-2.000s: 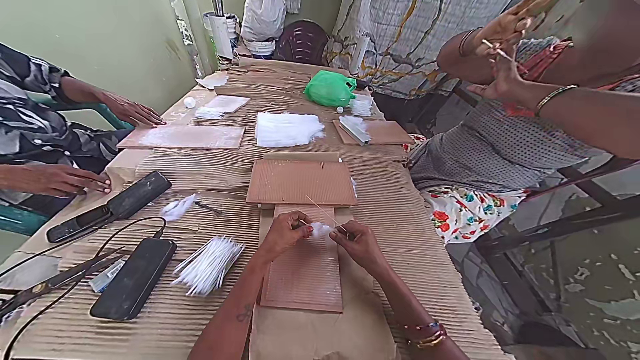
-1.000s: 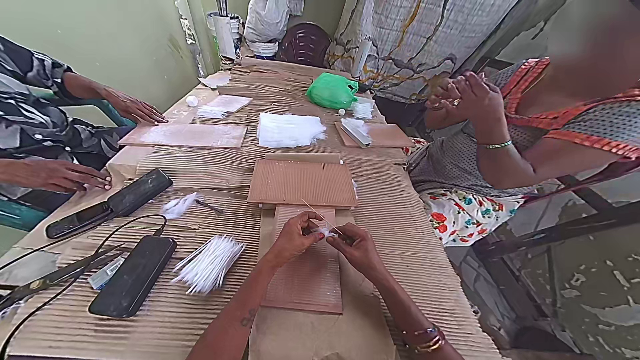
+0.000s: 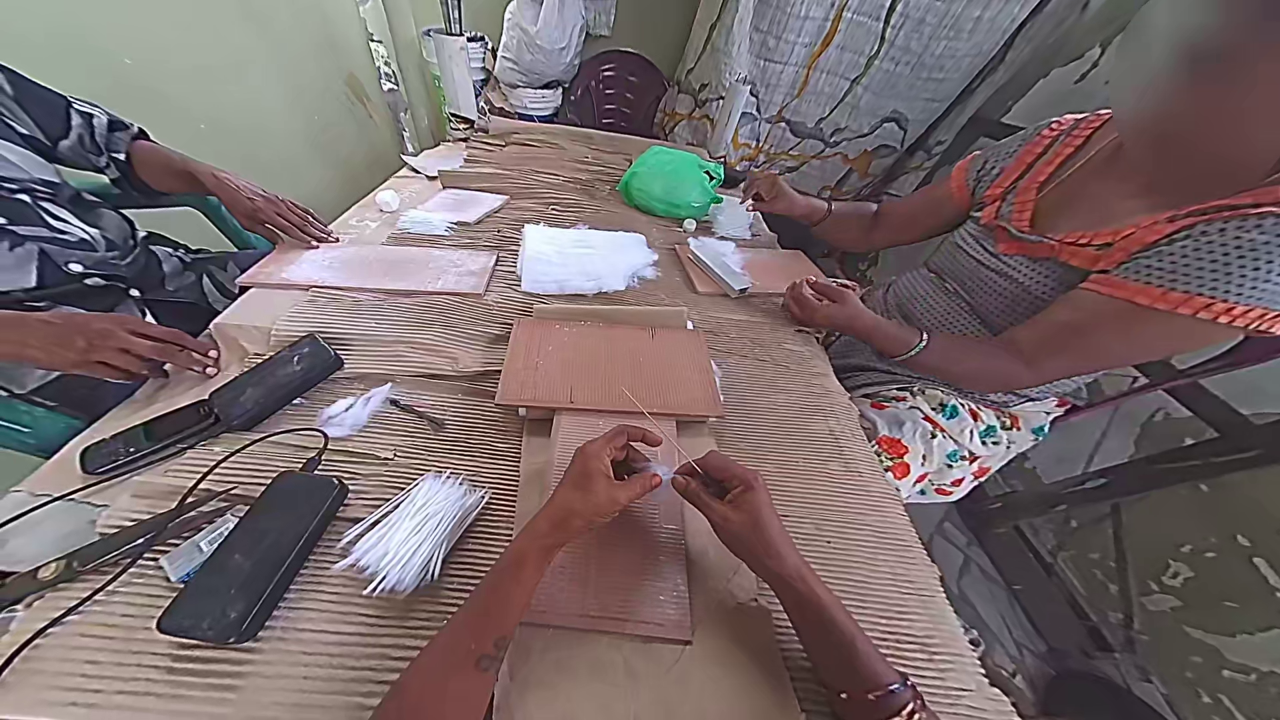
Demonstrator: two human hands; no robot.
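Note:
My left hand point(image 3: 605, 478) pinches a small tuft of white cotton point(image 3: 655, 470) between thumb and fingers. A thin wooden stick point(image 3: 660, 428) slants up and left from the fingertips of my right hand point(image 3: 728, 492), which also touch the tuft. Both hands are over a brown ribbed board point(image 3: 610, 580). Beyond them a second brown board point(image 3: 610, 365) lies crosswise at its far end. To the left of my forearm rests a bundle of white cotton-wrapped sticks point(image 3: 415, 532).
Corrugated cardboard point(image 3: 860, 600) covers the table. A black power bank point(image 3: 255, 555), phone point(image 3: 150, 438), scissors point(image 3: 60, 568) and cable lie left. Farther off are a cotton stack point(image 3: 585, 260) and green plastic bag point(image 3: 670, 182). A co-worker sits on each side, with hands at the boards.
The right co-worker's hands, raised and together earlier, have come down apart to the table's edge, one near the green bag. My hands stay over the ribbed board.

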